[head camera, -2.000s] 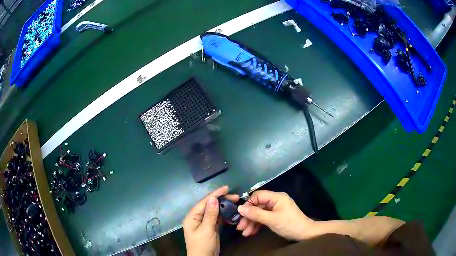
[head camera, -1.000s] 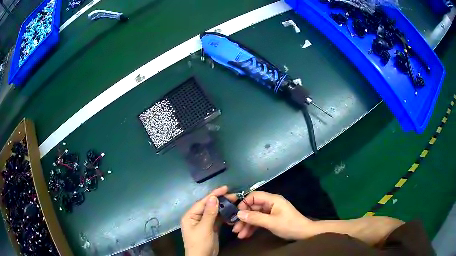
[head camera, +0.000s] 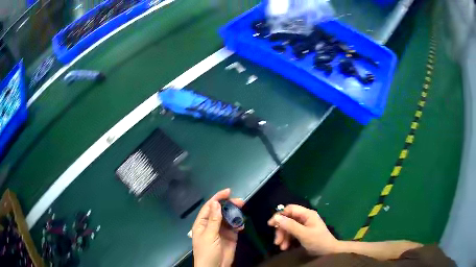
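My left hand (head camera: 214, 229), at the bottom centre, grips a small dark rounded subassembly (head camera: 233, 214) whose hollow end shows. My right hand (head camera: 302, 228) is apart from it to the right, thumb and forefinger pinched around a tiny whitish piece (head camera: 280, 208); its kind is unclear. A blue electric screwdriver (head camera: 201, 107) lies on the bench. The screw tray (head camera: 162, 151), partly filled with silvery screws (head camera: 137, 172), lies left of it. The dark holding fixture (head camera: 183, 198) is beside the tray, near my left hand. The frame is motion-blurred.
A blue plastic bin (head camera: 360, 107) with black parts and a clear bag (head camera: 300, 15) is at upper right. Loose subassemblies (head camera: 65, 237) and a brown carton (head camera: 21, 224) are at lower left. White scraps (head camera: 236, 67) lie near the bin. Blue bins (head camera: 99, 28) stand across the belt.
The view has turned right. My right hand has moved away from the subassembly, which stays in my left hand and now shows its hollow end.
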